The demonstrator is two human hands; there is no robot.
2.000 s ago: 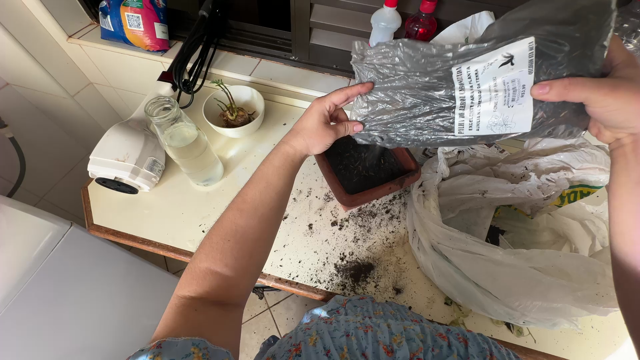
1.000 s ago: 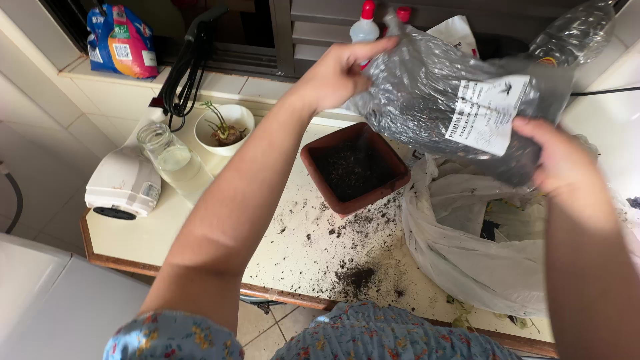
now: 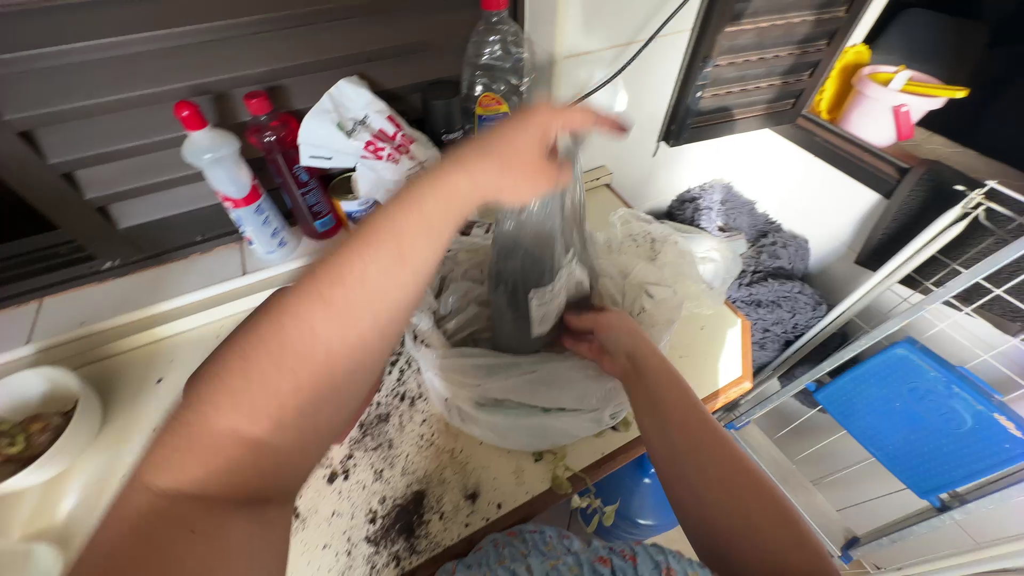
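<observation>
A clear plastic bag of dark soil (image 3: 516,272) with a white label hangs upright over an open white plastic bag (image 3: 512,400) on the counter. My left hand (image 3: 520,160), blurred, is at the top of the soil bag with its index finger stretched out; its hold is hard to make out. My right hand (image 3: 600,340) grips the lower part of the soil bag beside the label. Behind my left forearm the terracotta-coloured pot is almost wholly hidden.
Spilled soil (image 3: 400,520) lies on the counter's near part. A white bowl with a plant (image 3: 48,424) stands at the left. Along the window are a white bottle (image 3: 240,192), a red bottle (image 3: 296,176) and a clear bottle (image 3: 496,64). A metal rack (image 3: 880,304) stands at the right.
The soil bag has gone from above the pot to over the white plastic bag, turning from lying across to upright. Both hands have moved right with it. The view has swung right.
</observation>
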